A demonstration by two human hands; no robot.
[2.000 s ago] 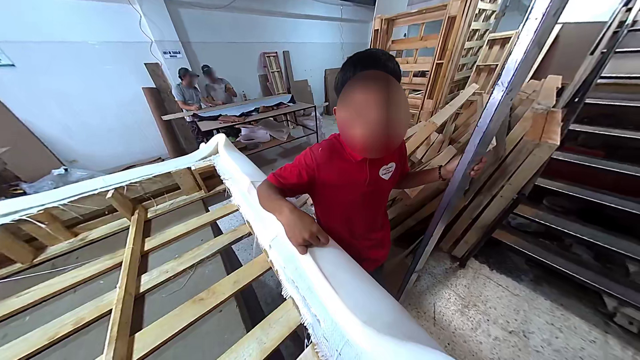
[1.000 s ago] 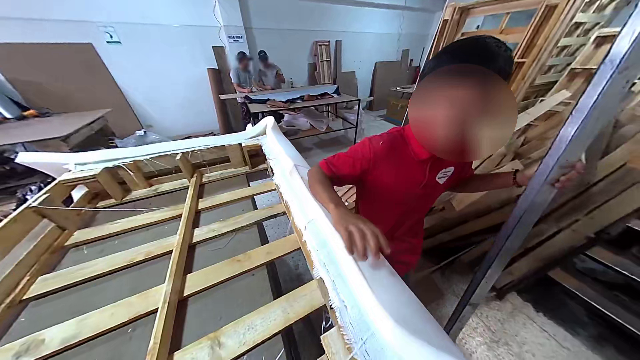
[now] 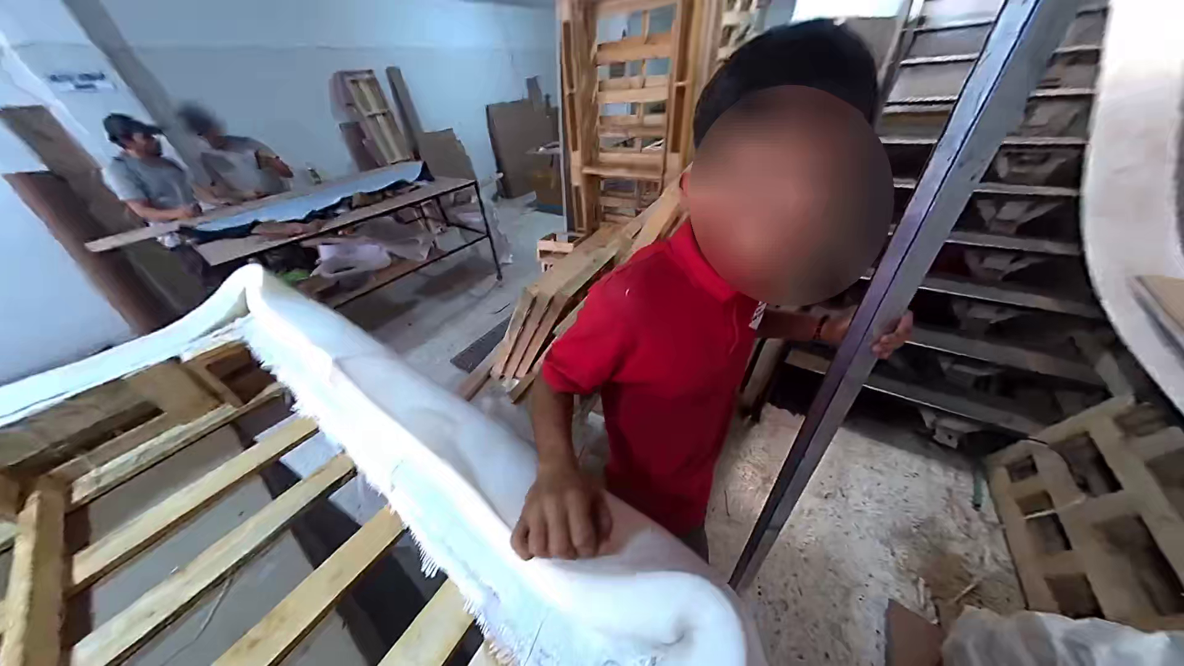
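Neither my left hand nor my right hand shows in the head view. Below me, at left and centre, lies a slatted wooden frame [image 3: 213, 499] whose raised edge is wrapped in white padded fabric [image 3: 398, 407] with a frayed border. A person in a red shirt [image 3: 647, 361] stands on its far side. One hand of that person [image 3: 562, 513] rests on the padded edge, fingers curled down. The person's other hand [image 3: 893, 335] is around a slanted metal post [image 3: 888, 268].
Two people work at a long table [image 3: 342, 217] at the back left. Wooden boards [image 3: 555, 305] lean behind the person in red. Dark metal shelving [image 3: 999, 240] stands at right, with a wooden frame [image 3: 1064, 518] on the floor before it.
The view has swung to the right, bringing the shelving and the near curved end of the padded edge into sight. The person's hand still rests on the padding.
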